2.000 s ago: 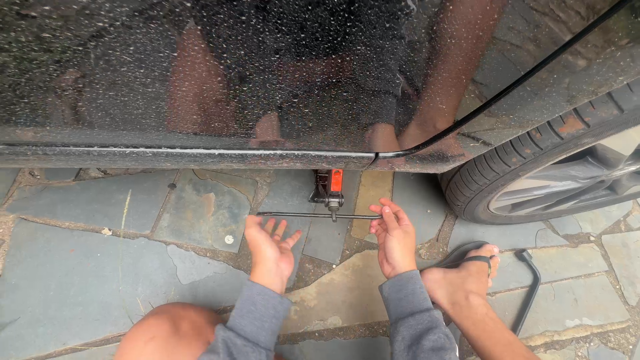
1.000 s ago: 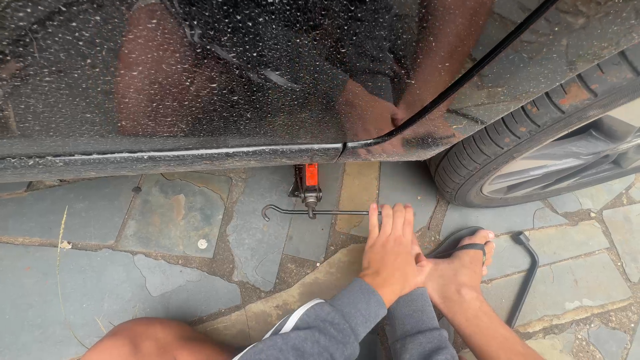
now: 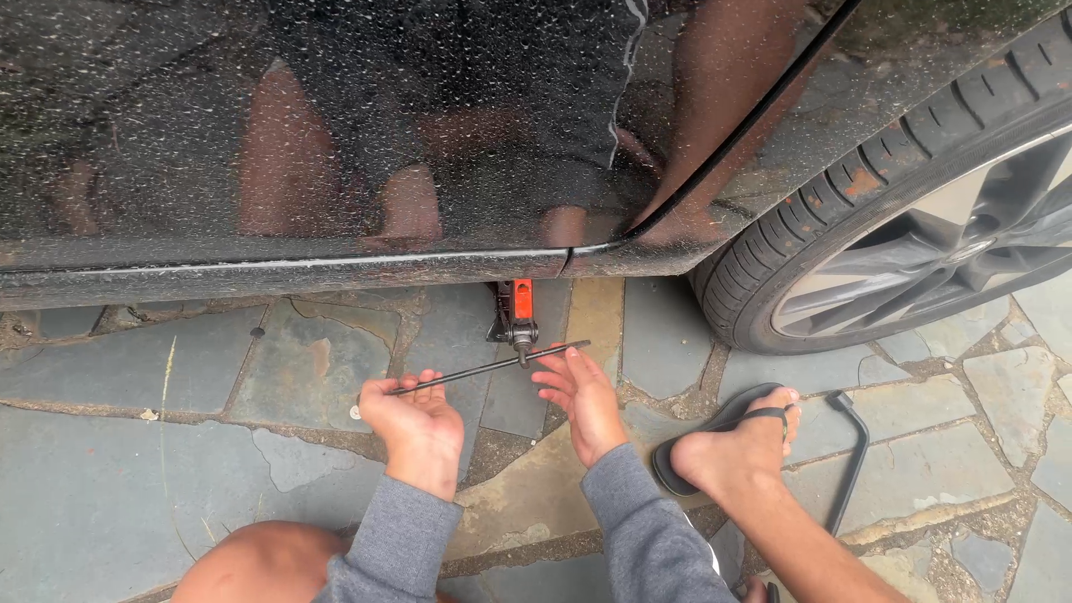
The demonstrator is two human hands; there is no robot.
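Observation:
A scissor jack with an orange-red arm shows from under the sill of a dark car. A thin black metal rod passes through the end of the jack's screw and slopes up to the right. My left hand is closed round the rod's left end, palm up, and hides its tip. At the rod's right end, my right hand pinches it between thumb and fingers, close to the jack, with the flat tip sticking out.
The car's wheel and tyre stand on the right. A foot in a black flip-flop rests beside my right hand. Right of it lies a bent black wheel wrench on the uneven stone paving. A bare knee is at the lower left.
One second ago the rod's hooked left end was bare and the hands were together at its right. Now my left hand is on the left end, and the rod slopes.

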